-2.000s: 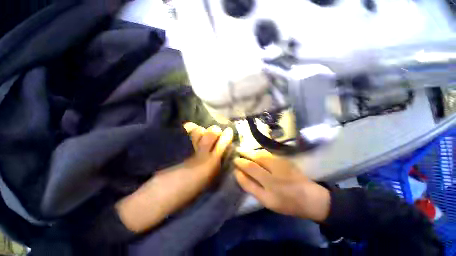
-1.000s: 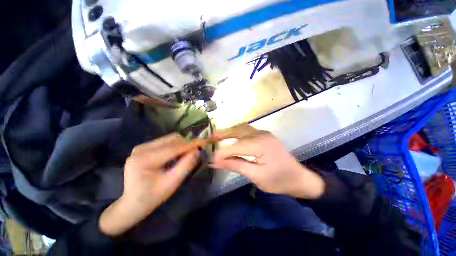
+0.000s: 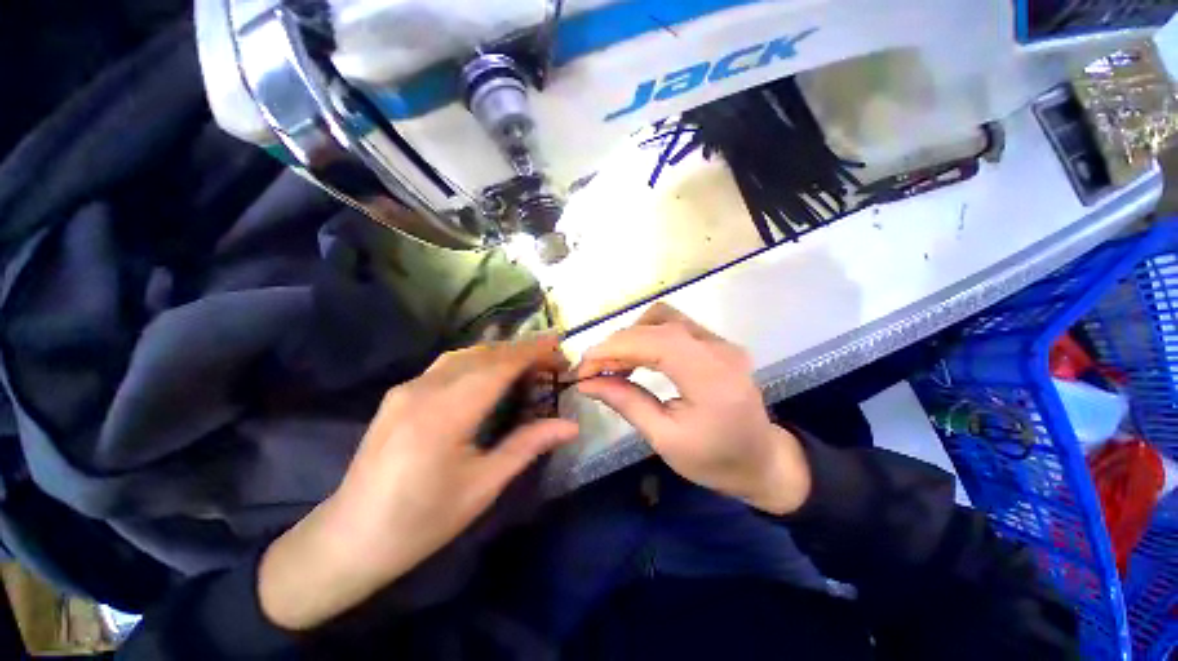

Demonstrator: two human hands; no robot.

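The white sewing machine with "JACK" lettering stands in front of me. The dark grey garment is heaped left of the needle, its edge lying under the lamp's bright spot. My left hand is over the garment's right edge, thumb and fingers around a small dark part of it. My right hand pinches a thin dark strip between thumb and forefinger, just right of the left hand. The strip's left end is hidden at the left fingers. Both hands are in front of the presser foot.
Black strips are bunched under the machine arm. A small dark tray and a clear-wrapped brownish packet are at the right. A blue basket with red and white items is at the lower right. A tan piece lies lower left.
The view has steadied and the machine appears slightly shifted. My left hand has turned, its thumb and fingers spread further apart. My right hand has moved slightly, with the thin strip now visible in its pinch.
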